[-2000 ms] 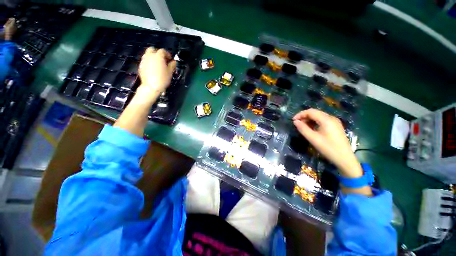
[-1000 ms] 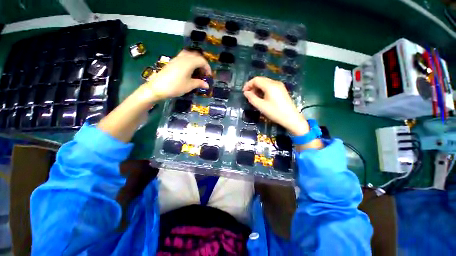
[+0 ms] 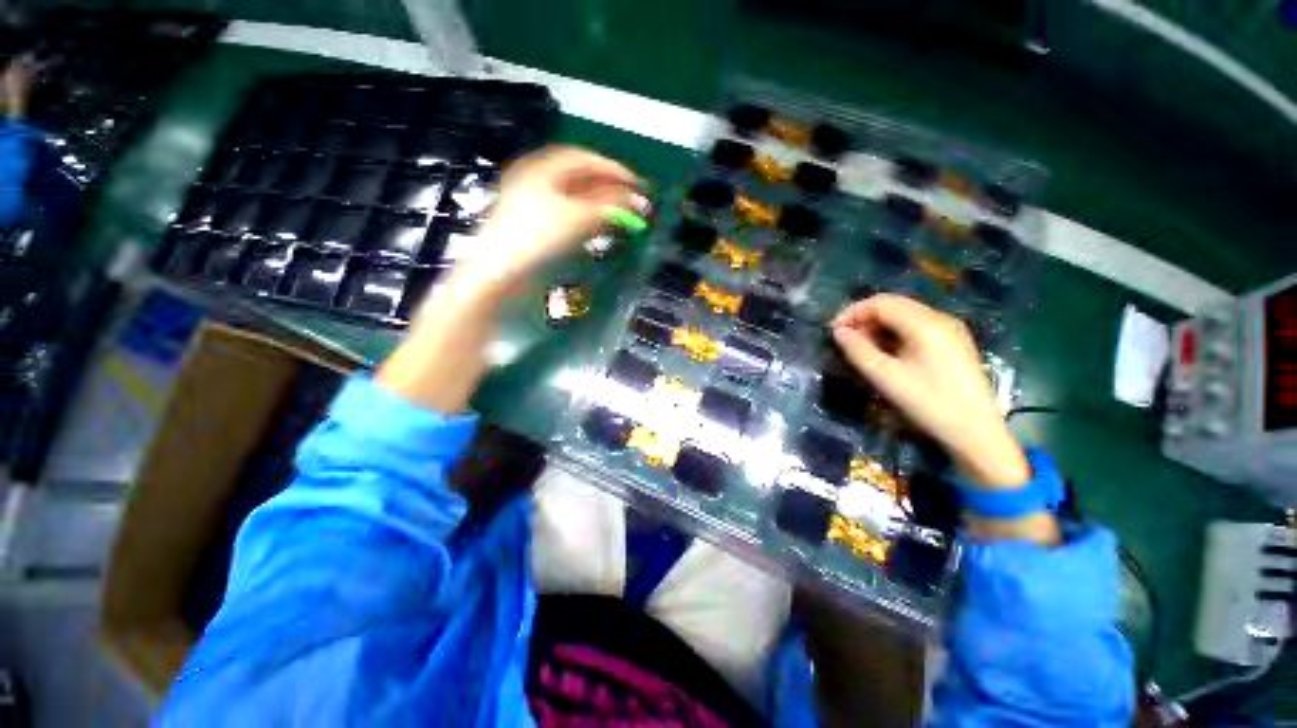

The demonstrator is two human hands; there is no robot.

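Note:
A clear blister tray (image 3: 775, 462) lies in front of me with rows of black screen modules and orange flex strips (image 3: 696, 341). My left hand (image 3: 548, 213) is blurred, over the bench between this tray and the black one. A small pale and bright green patch shows at its fingertips; I cannot tell if it is a held part. A small metal-rimmed housing (image 3: 565, 303) lies loose below that hand; another small part (image 3: 600, 243) shows partly beside the fingers. My right hand (image 3: 917, 373) is over the middle of the clear tray, thumb and fingertips together; whether they pinch something is hidden.
A glossy black blister tray (image 3: 334, 289) lies to the left. An open cardboard carton (image 3: 192, 498) is below the bench edge. At the right are a power supply (image 3: 1209, 373), a white block with cables (image 3: 1240, 590) and a white paper (image 3: 1139, 356). Another person's hand (image 3: 17, 86) shows far left.
My left hand has moved left, off the clear tray's modules to above the loose housings. My right hand stays over the tray's middle. The camera view has turned back left.

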